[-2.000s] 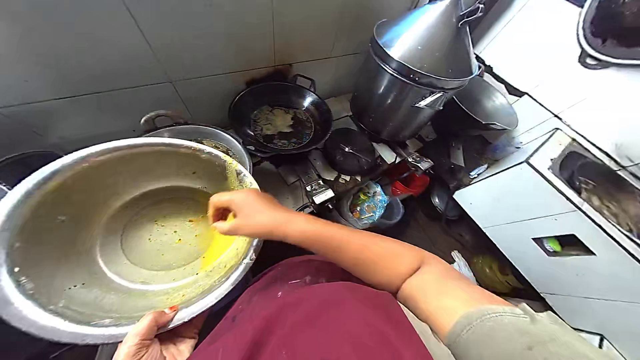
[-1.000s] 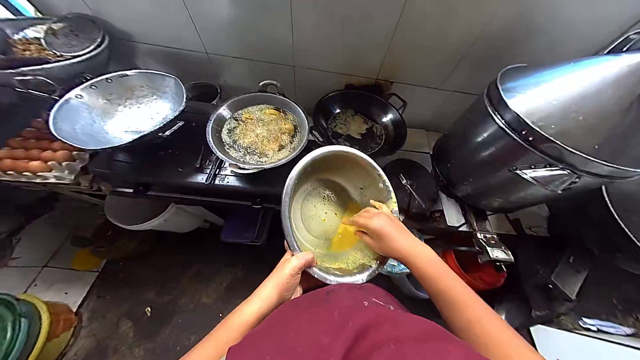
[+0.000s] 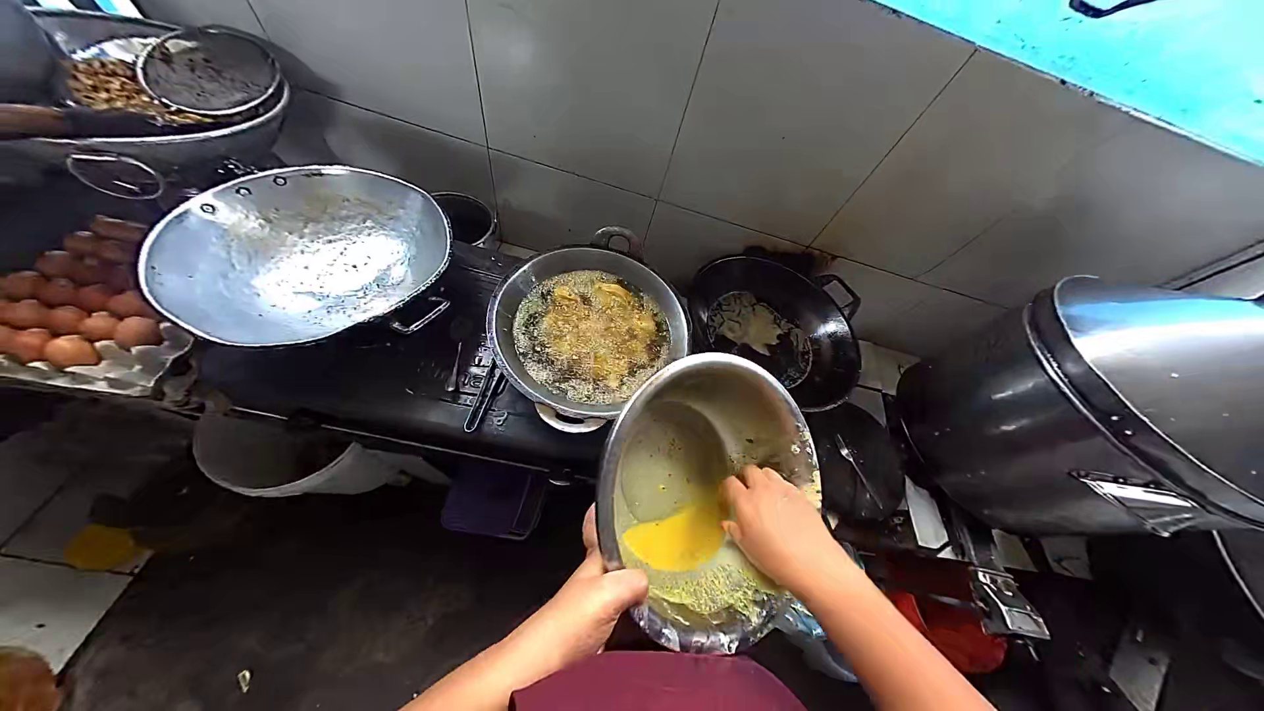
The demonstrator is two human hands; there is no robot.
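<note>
My left hand grips the rim of a metal mixing bowl, which is tilted in front of my body. Inside the bowl, my right hand is at the wall on the right, its fingertips partly hidden, beside a pool of yellow liquid. Whether it holds anything cannot be told. Pale yellow residue coats the bowl's lower wall. Just beyond the bowl, a pan of bubbling oil holds yellow pieces of frying food. To its right, a black wok contains oil and a pale piece.
An empty metal wok stands at left, near brown eggs on a tray. A large steel pot is at right. At upper left a person's arm reaches by a big basin. A white bucket sits below the stove.
The view has swung left since the first frame. The bowl has come closer to the frying pan and is tilted more steeply. Yellow liquid is now pooled in it.
</note>
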